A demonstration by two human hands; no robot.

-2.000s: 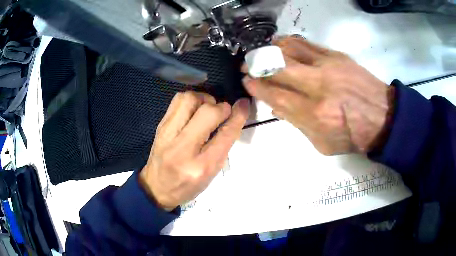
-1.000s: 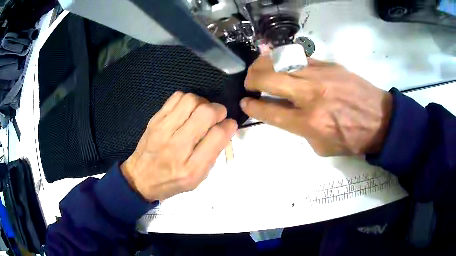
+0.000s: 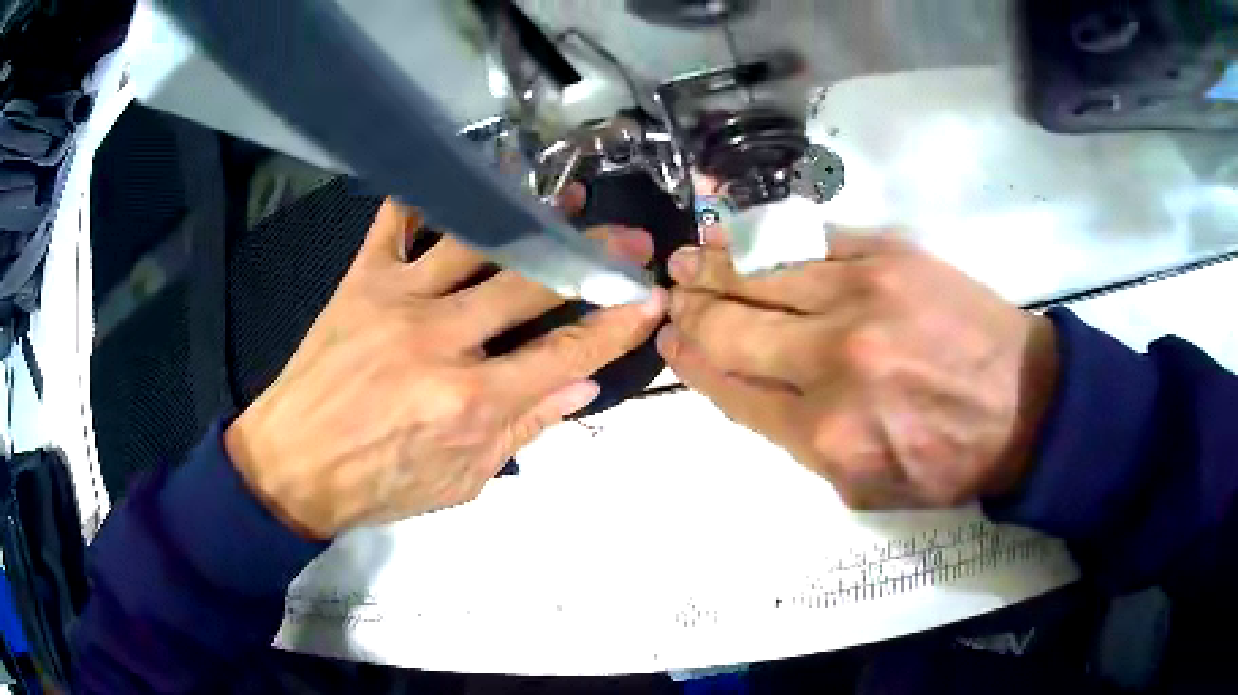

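Note:
The black mesh panel (image 3: 278, 292) lies on the white table, running from the left to under the sewing machine's metal parts (image 3: 611, 149). My left hand (image 3: 435, 367) lies spread over the panel, its fingertips pinching the panel's right edge below the machine. My right hand (image 3: 855, 353) holds the same edge from the right, fingertips touching or nearly touching those of my left hand. A grey machine arm or bar (image 3: 435, 163) passes in front of my left fingers and partly hides them. The needle point cannot be made out. A white block (image 3: 785, 234) sits beside my right fingers.
The white table (image 3: 584, 557) has a printed ruler scale near its front edge. A dark control box (image 3: 1120, 68) is at the top right. Dark bag pieces (image 3: 41, 149) lie at the far left. A dark round machine part (image 3: 747, 149) is above my right hand.
My left hand has spread and moved up and over the panel. The panel's right end has bunched or turned under my fingers. My right hand has shifted slightly down, still at the edge.

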